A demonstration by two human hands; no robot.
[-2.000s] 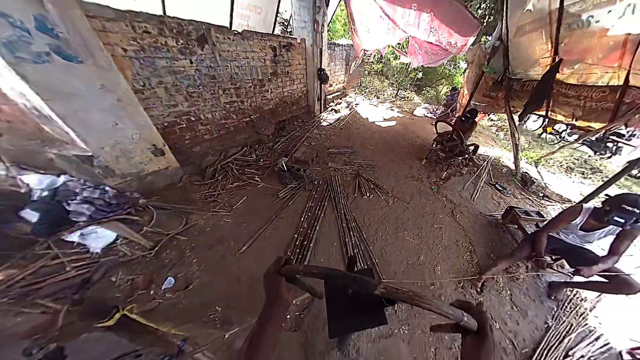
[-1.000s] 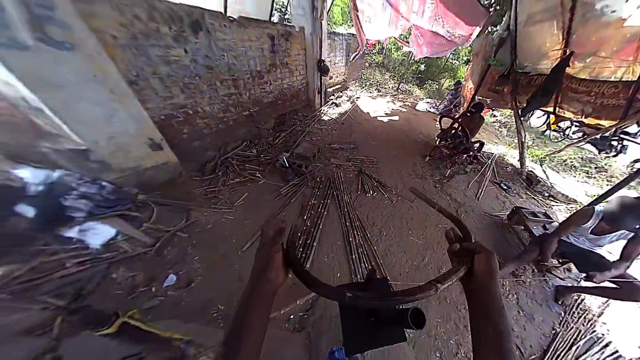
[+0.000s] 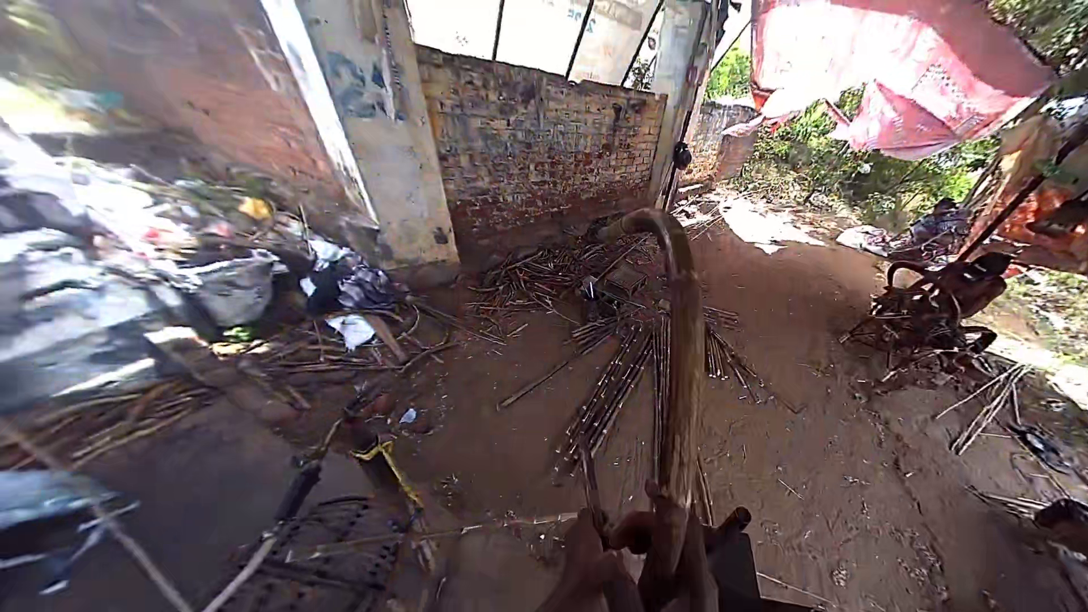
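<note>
A curved, bent wooden pole (image 3: 684,374) rises from the bottom centre, its upper end hooking to the left. Low on it, my right hand (image 3: 680,565) is closed around the pole. My left hand (image 3: 586,557) is right beside it, its fingers around a thinner, darker part (image 3: 591,484) that may be the pole's other end. A dark metal block or stand (image 3: 735,561) with a short round stub shows just right of my hands, partly cut off by the frame. Bundles of thin dark sticks (image 3: 608,391) lie on the earth floor beyond the pole.
More sticks and a pile of cloth and scraps (image 3: 357,285) lie at the left, before a brick wall (image 3: 544,136). A dark rack-like frame (image 3: 327,544) with yellow strapping is at lower left. At right are a tangle of bent pieces (image 3: 926,314) and loose sticks (image 3: 990,408).
The bent pole, earlier held crosswise between my spread hands, now stands upright in view with my hands close together. The view has swung left, and the person at the right is out of sight.
</note>
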